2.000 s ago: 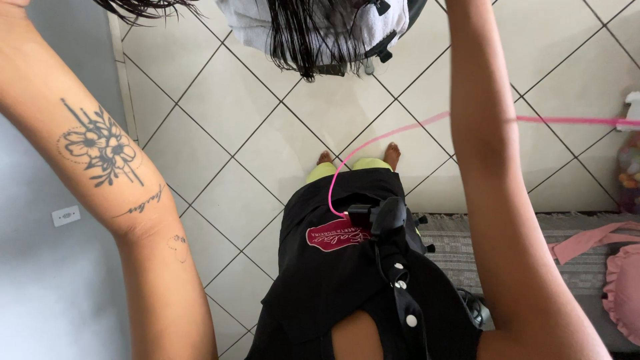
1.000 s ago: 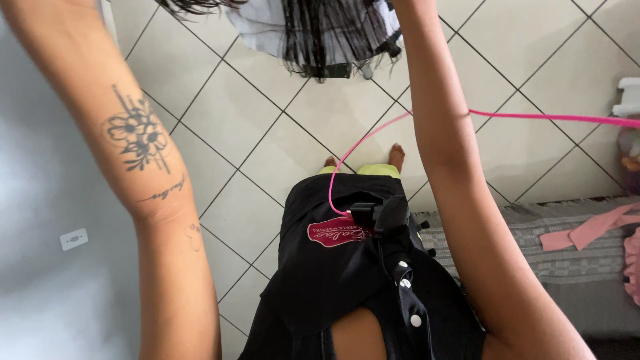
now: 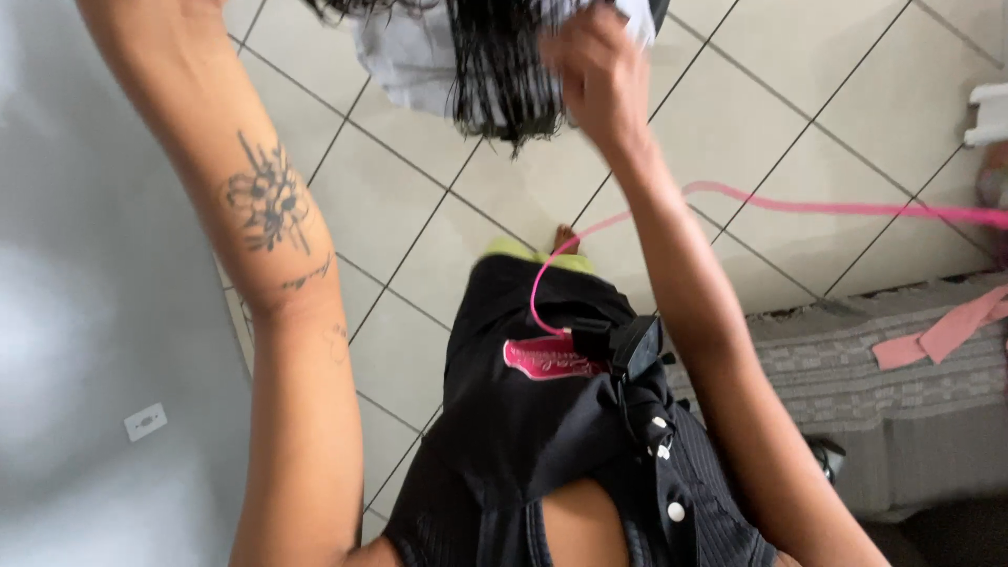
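Note:
My right hand point(image 3: 598, 75), blurred, is at the top centre with bent fingers, touching or right beside wet black hair point(image 3: 504, 75). What it holds, if anything, I cannot make out. The hair hangs in straight strands over a light grey cloth point(image 3: 402, 59), apparently on another person whose head is out of view. My left forearm, tattooed with flowers, reaches up at the left; only the wrist and the base of the hand show at the top edge, so the fingers are hidden.
A pink cable point(image 3: 835, 208) runs from a black device point(image 3: 634, 346) at my black apron point(image 3: 504, 425) to the right edge. A sofa with a grey woven cover point(image 3: 835, 394) and pink fabric point(image 3: 937, 331) stands at the right. A grey wall with an outlet point(image 3: 146, 422) is at the left.
My right hand has come into view at the top, beside the hair; earlier only its forearm showed. More of the hanging hair is in view.

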